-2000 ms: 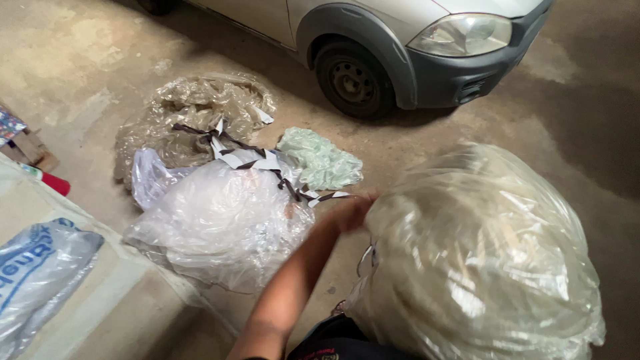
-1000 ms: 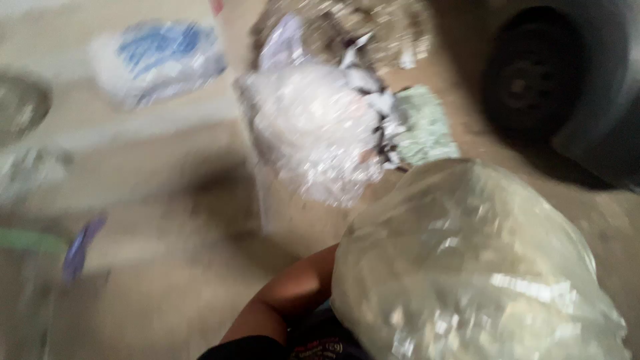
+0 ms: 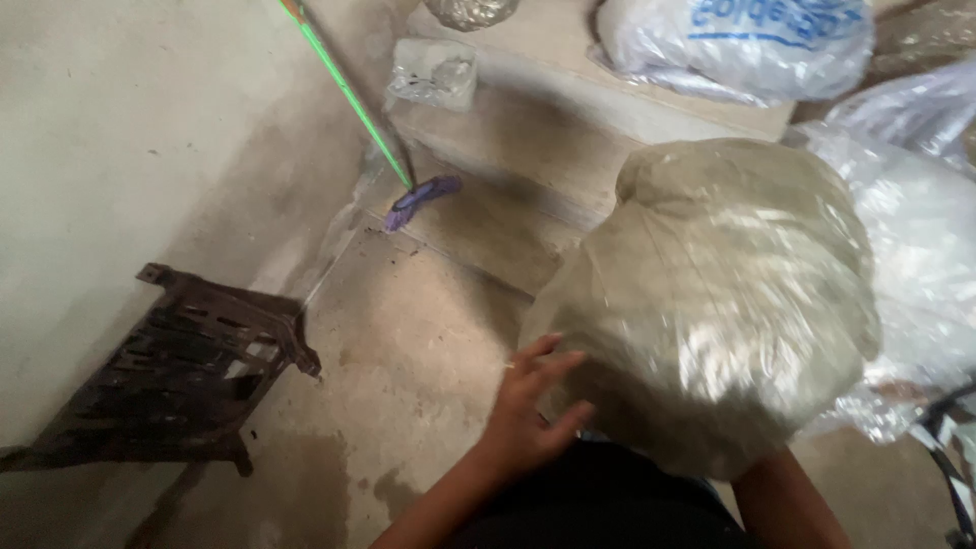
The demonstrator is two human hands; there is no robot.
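Observation:
A large, full, translucent plastic bag [image 3: 709, 305] leans against my body, filling the right middle of the view. My left hand [image 3: 537, 404] lies against its lower left side with the fingers spread. My right forearm reaches under the bag's lower right, and the bag hides that hand. Just right of the bag, a heap of clear plastic film [image 3: 915, 252] lies on the floor, with black and white strips [image 3: 945, 457] at its lower edge.
Concrete steps [image 3: 534, 145] rise ahead, bearing a white bag with blue lettering [image 3: 740, 46] and a small clear plastic bundle [image 3: 435, 72]. A broom with a green handle and purple bristles [image 3: 423, 200] rests on the steps. A dark slatted plastic piece [image 3: 191, 366] leans by the left wall.
The view has swung far left, from the car to the steps and wall. The big bag is still against my body, and my left hand now shows on its left side.

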